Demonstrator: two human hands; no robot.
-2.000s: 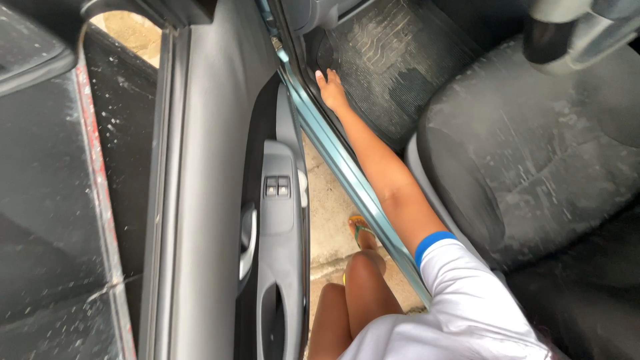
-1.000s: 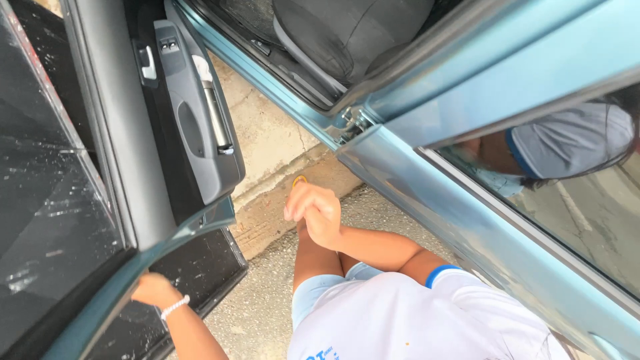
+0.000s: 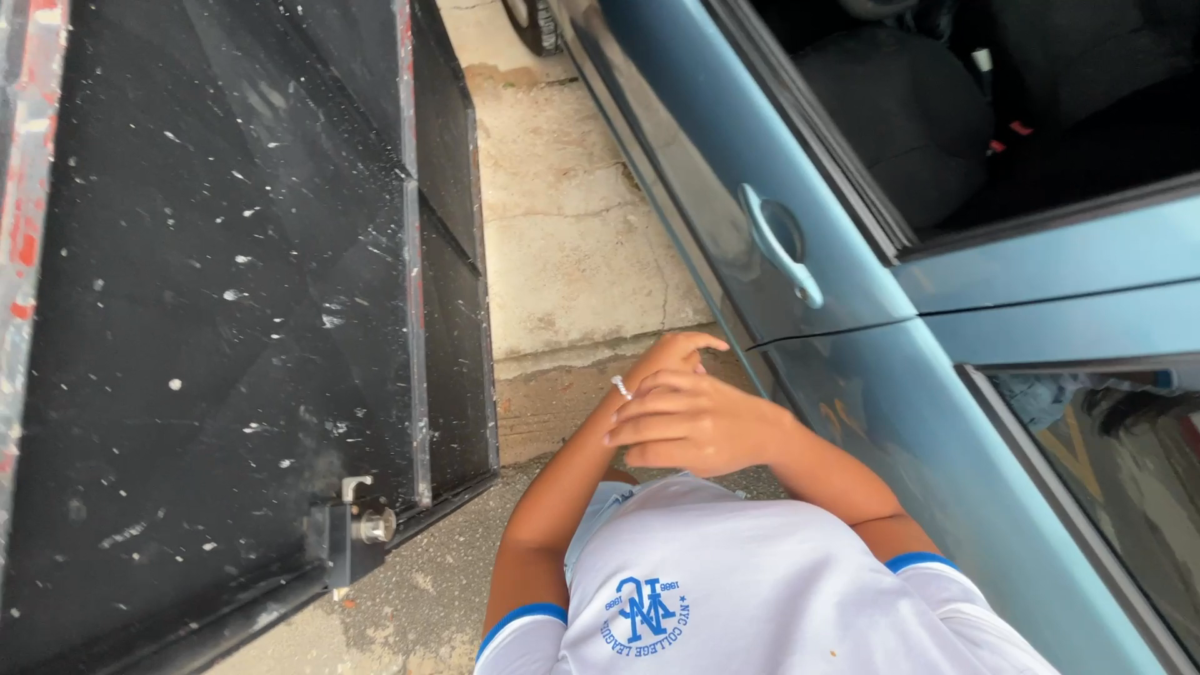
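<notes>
Both of my hands meet in front of my white shirt, beside the blue car's front door (image 3: 694,159), which is closed against the body. My right hand (image 3: 698,427) lies over my left wrist, close to a pale beaded bracelet (image 3: 621,386); its fingers are spread and I see nothing held in it. Partly covered by the right one, my left hand (image 3: 682,354) reaches toward the door's lower edge with a finger extended. Whether it touches the door I cannot tell. The door handle (image 3: 780,246) is above and to the right of both hands.
A black metal gate (image 3: 234,281) with pale specks and a latch (image 3: 361,525) stands on the left. Between it and the car runs a concrete strip (image 3: 572,206). The rear door (image 3: 900,441) is at the right, and a tire (image 3: 534,23) shows at the top.
The front door, open in both earlier frames, is now closed. My left hand has left the door's edge and come together with my right hand. The view has shifted strongly.
</notes>
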